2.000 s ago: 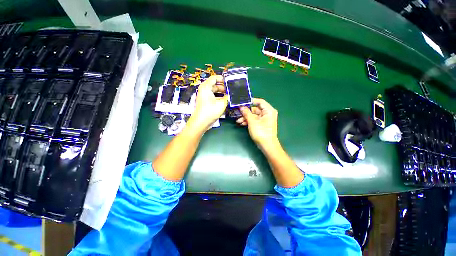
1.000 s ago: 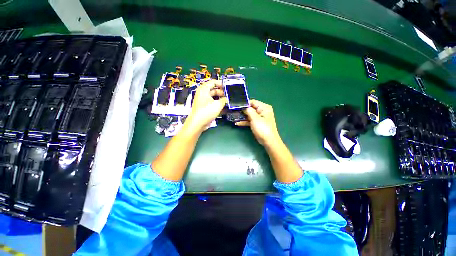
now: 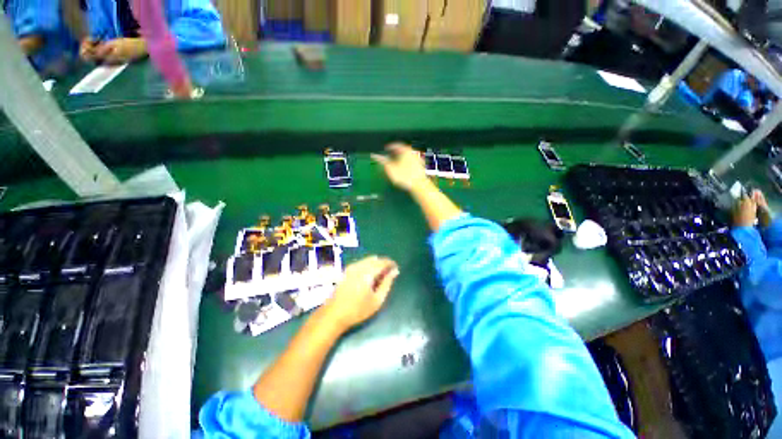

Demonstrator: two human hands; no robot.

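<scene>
A single phone unit (image 3: 338,170) lies face up on the green bench, beyond the screen pile. My right hand (image 3: 403,166) is stretched out over the bench between that unit and the screen row (image 3: 447,165); its fingers are blurred, and whether it touches the row is unclear. My left hand (image 3: 367,290) rests low, right of the screen pile (image 3: 291,261), with curled fingers; I cannot tell if something is in it. The pile has white-edged screens with orange tabs. Dark grey round parts (image 3: 248,312) lie on white sheet at its near edge.
Black blister trays (image 3: 81,300) with a white liner (image 3: 176,317) stand left. More black trays (image 3: 656,231) stand right, near a white lump (image 3: 589,234), a black bundle (image 3: 533,239) and a phone unit (image 3: 561,210). Other workers' hands show at top left and right.
The view has tilted up. The screen module has left my hands, and a lone unit now lies beyond the pile. My right hand has reached far forward; my left hand has come away nearer to me.
</scene>
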